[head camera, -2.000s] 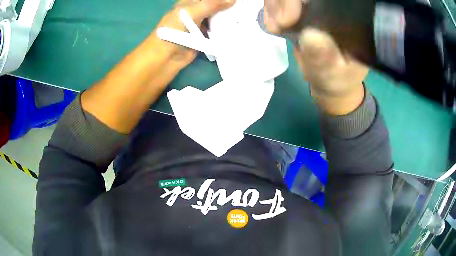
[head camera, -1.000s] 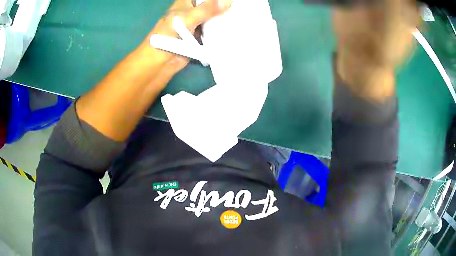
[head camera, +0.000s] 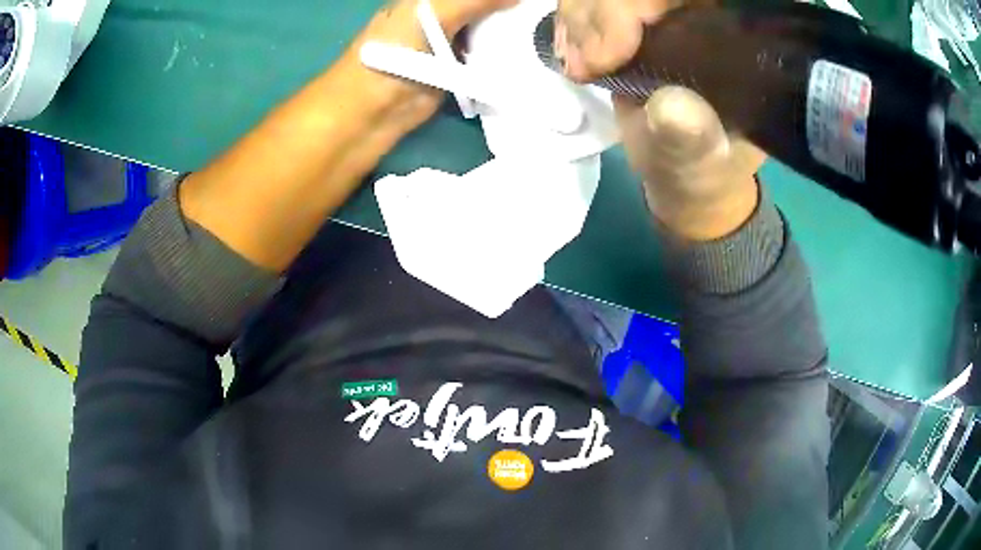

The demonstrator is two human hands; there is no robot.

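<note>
A glaring white camera housing (head camera: 527, 113) lies at the top centre, its blocky white wall-mount bracket (head camera: 484, 231) reaching past the bench's near edge. Two thin white antennas (head camera: 414, 67) stick out to the left in a V. My left hand (head camera: 414, 48) holds the housing's far left side, its fingers partly cut off by the top edge. My right hand (head camera: 678, 107) grips a thick black electric screwdriver (head camera: 775, 91), which points left at the housing's upper right. The screwdriver tip is hidden by my fingers.
The green bench mat (head camera: 247, 64) runs across the view. Another white camera unit (head camera: 43, 54) stands at the far left. Blue stools (head camera: 645, 371) are below the bench edge. A clear-sided rack (head camera: 914, 483) is at the lower right, and clear plastic (head camera: 952, 32) lies at the upper right.
My right hand and the screwdriver went away to the upper right, then came back to the housing. The housing has shifted slightly and sits a little higher in the picture.
</note>
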